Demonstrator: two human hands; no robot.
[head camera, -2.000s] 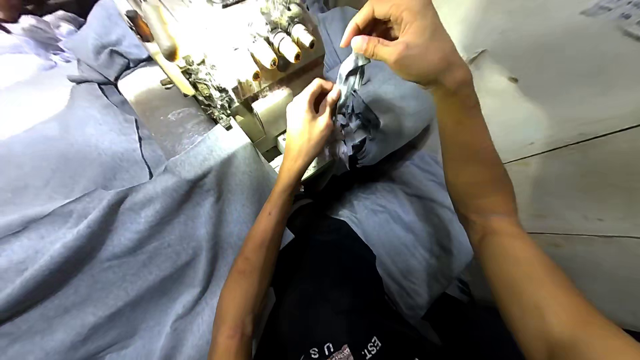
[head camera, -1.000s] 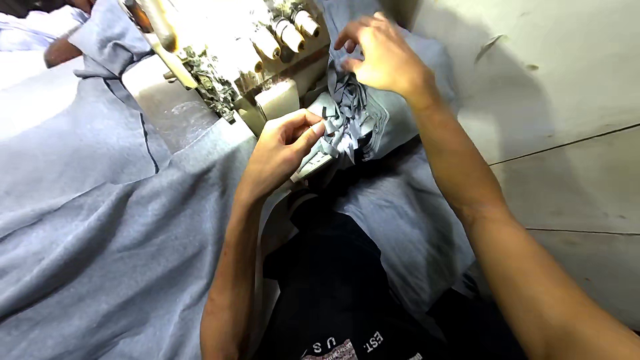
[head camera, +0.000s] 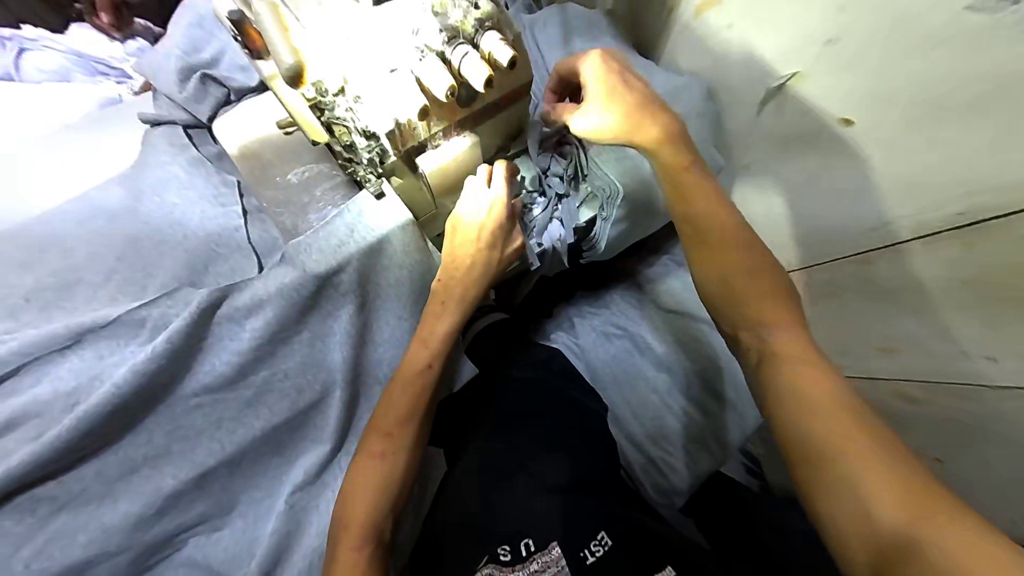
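A sewing machine (head camera: 452, 156) with several pale knobs on its front stands at the top centre, brightly lit. Against its right side lies a bunch of grey-blue fabric strips (head camera: 554, 204), on a stack of folded grey fabric (head camera: 632, 200). My left hand (head camera: 484, 216) is at the strips' left edge, fingers curled; whether it grips one is hidden. Over the upper end of the bunch is my right hand (head camera: 612, 100), thumb and fingers brought together at a grey strip, somewhat blurred.
Wide grey-blue fabric (head camera: 200, 384) spreads over the left side. Lint (head camera: 352, 140) clings to the machine's left part. More grey cloth (head camera: 640, 376) hangs beside my dark-clothed lap. Part of another person's hand (head camera: 112, 16) shows at the top left. A pale floor (head camera: 920, 304) with dark seams lies right.
My right hand was raised and spread a second ago; now its fingers are drawn together lower, by the strips. My left hand has turned, with its fingers curled against the bunch.
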